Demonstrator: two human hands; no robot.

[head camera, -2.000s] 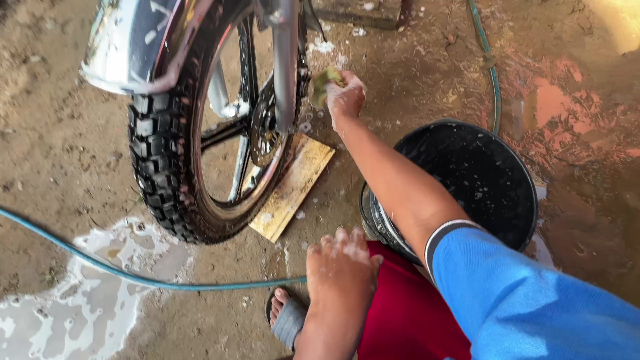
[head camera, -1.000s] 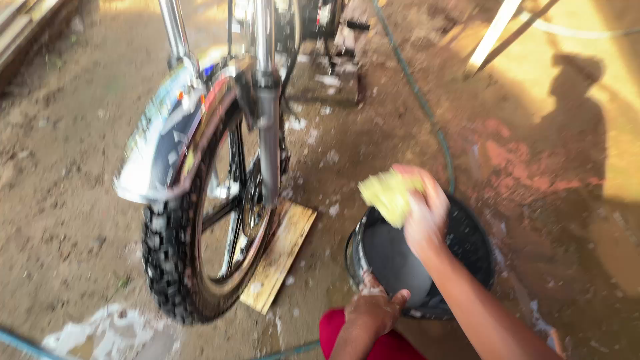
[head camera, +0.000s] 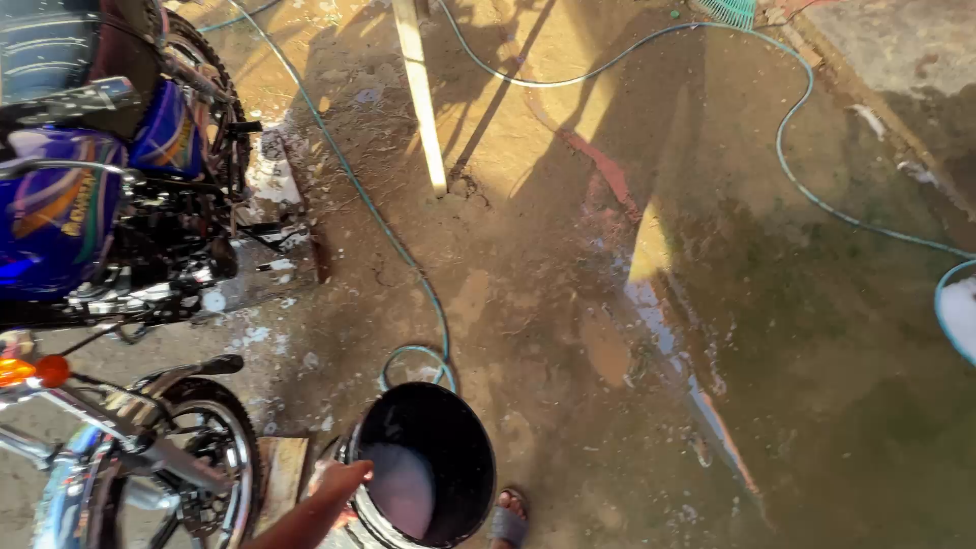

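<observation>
My left hand [head camera: 341, 482] reaches in from the bottom edge and holds the left side of the rim of a black plastic bucket [head camera: 467, 450], thumb on top. Cloudy, whitish water [head camera: 400, 488] lies inside the bucket. My right hand is out of view. To the left of the bucket stands the front wheel [head camera: 248, 465] of a motorcycle, with a wooden board [head camera: 282, 473] next to it. The motorcycle's blue fuel tank [head camera: 57, 213] and engine [head camera: 175, 267] show further up at the left.
A thin hose [head camera: 354, 179] runs down to a loop behind the bucket; another stretch [head camera: 785, 145] curves across the right. A wooden post [head camera: 419, 99] stands at upper centre. A sandalled foot [head camera: 509, 518] is right of the bucket. Wet ground and a concrete edge [head camera: 877, 107] lie rightward.
The view has swung to the right. My right hand, which held a yellow sponge or cloth over the bucket a second ago, has gone out of view. My left hand remains at the bucket's rim.
</observation>
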